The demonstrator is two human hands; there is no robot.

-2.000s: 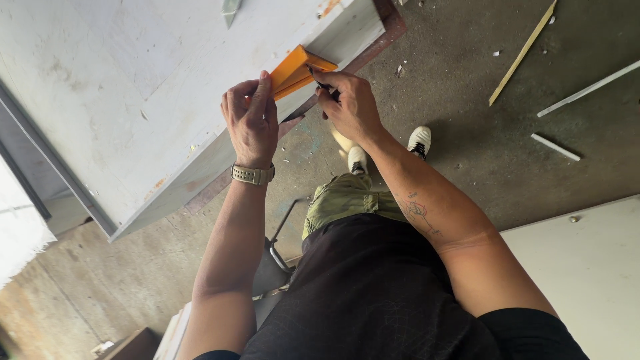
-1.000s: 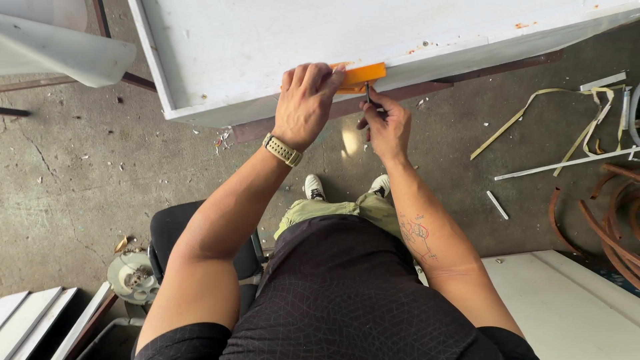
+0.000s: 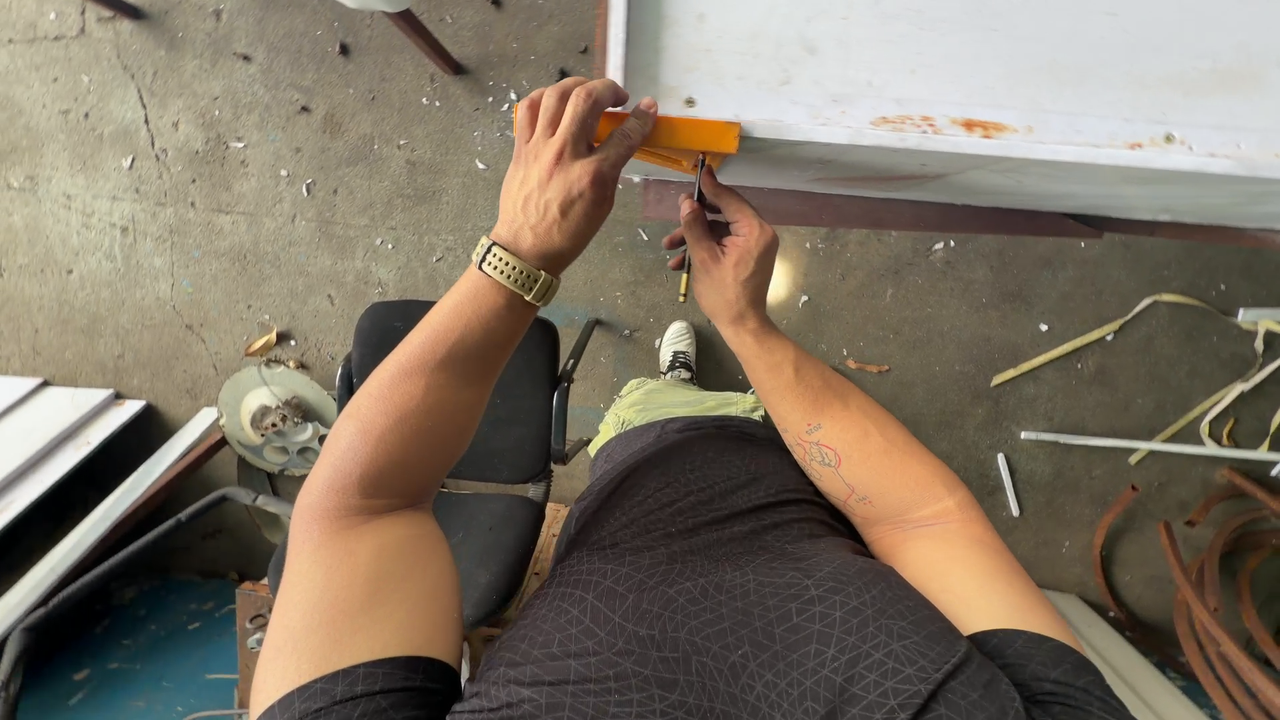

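My left hand [image 3: 572, 165] grips an orange angled tool, perhaps a square [image 3: 690, 134], its fingers over the top and its thumb along the near side. The orange piece lies along the near edge of a large white panel [image 3: 900, 70] close to its left corner; its left end reaches past that corner. Between the thumb and fingers of my right hand [image 3: 728, 245] is a pencil [image 3: 685, 285], dark above with a yellowish lower end. Its upper tip meets the orange piece near the right end. Rust-coloured marks show on the panel right of the tool.
Behind my left arm stands a black office chair [image 3: 500, 400], with a round metal disc [image 3: 270, 418] on its left. White strips [image 3: 1140, 443] and yellowish straps [image 3: 1060, 352] lie on the concrete floor at right, near coiled brown tubing [image 3: 1200, 610]. White boards [image 3: 60, 440] are at far left.
Both hands and the orange tool have moved left along the panel's near edge to its corner. The pencil stays in my right hand. The view has turned and shifted a lot.
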